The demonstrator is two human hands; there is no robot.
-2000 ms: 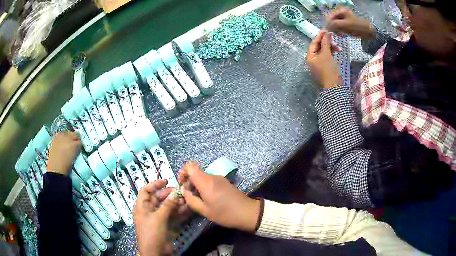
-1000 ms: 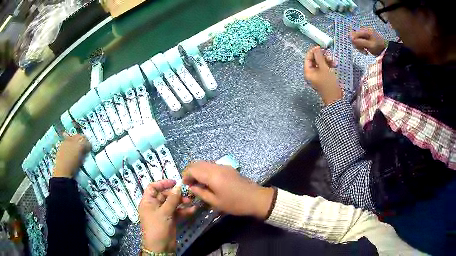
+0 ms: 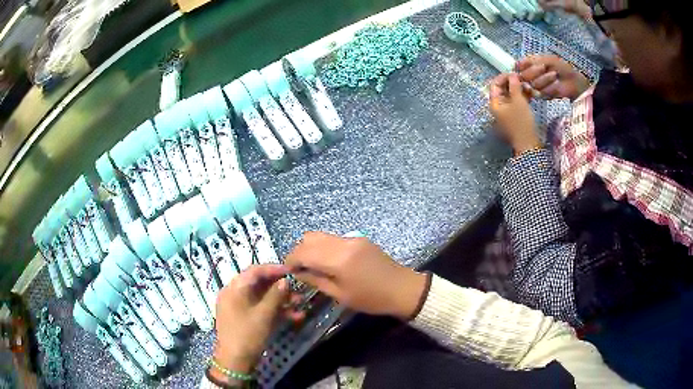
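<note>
My left hand (image 3: 247,311), with a beaded bracelet, and my right hand (image 3: 357,273), in a cream knitted sleeve, meet at the fingertips at the bottom middle. They pinch a tiny part (image 3: 292,283), mostly hidden by the fingers; its kind cannot be told. Just left of my hands, white fan handles with teal heads (image 3: 232,196) lie side by side in close rows, with small dark parts and thin red and dark wires showing. A bit of teal plastic (image 3: 354,234) shows behind my right hand.
Shiny grey bumpy mat (image 3: 380,163); teal heap of small parts (image 3: 376,55) at its far side. Green conveyor (image 3: 251,38) beyond carries a fan (image 3: 170,87). A co-worker at right has both hands (image 3: 524,91) together near another fan (image 3: 479,42). Dotted sheet (image 3: 277,357) at near edge.
The dark-sleeved arm at the left has gone from view. My fingertips stay together, my right hand covering more of the part. The co-worker's hands have come together.
</note>
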